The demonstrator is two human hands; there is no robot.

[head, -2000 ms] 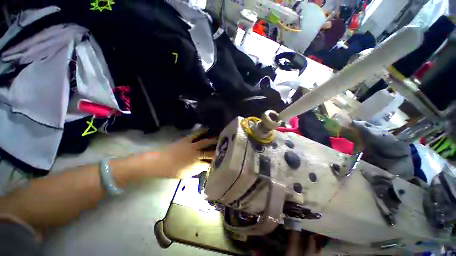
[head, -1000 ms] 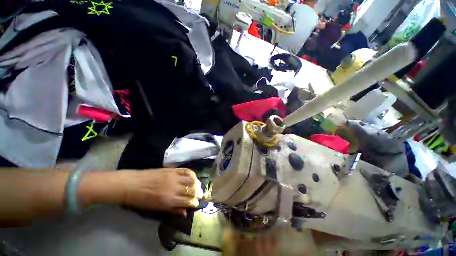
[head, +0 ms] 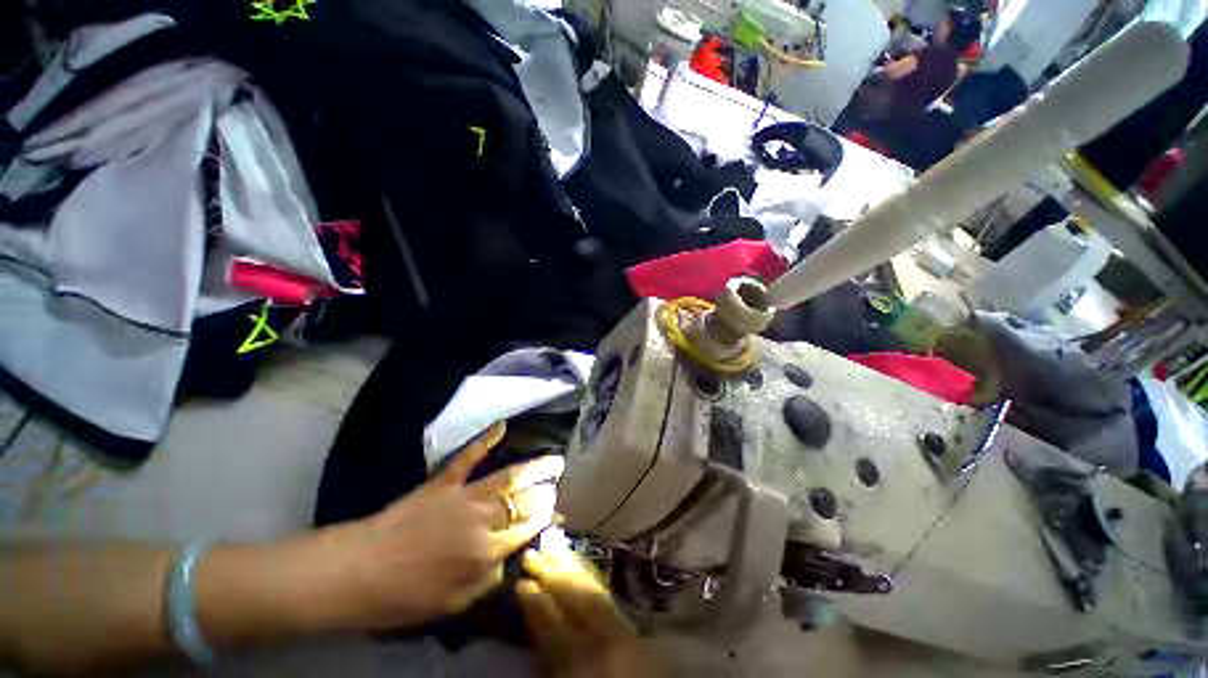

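The black garment piece [head: 364, 444], with a white part [head: 497, 397] folded up beside the machine head, lies on the table and runs under my left hand. The sewing machine [head: 782, 464] is cream. My left hand [head: 444, 543], with a pale bracelet and a ring, has its fingertips closed on the fabric at the lit needle area, index finger raised. My right hand [head: 576, 616] is blurred and partly cut off below; its fingertips meet the same spot from the near side, and its grip is unclear. The needle and presser foot are hidden.
A garment pile [head: 119, 265] of black and grey pieces fills the left and back. Pink cloth [head: 709, 269] lies behind the head. A white bar [head: 980, 166] slants above it. A person [head: 914, 80] sits further back.
The black piece with its white part has come beside the head since the earliest frame. My right hand has moved up to the needle area, and my left hand has shifted and raised its index finger.
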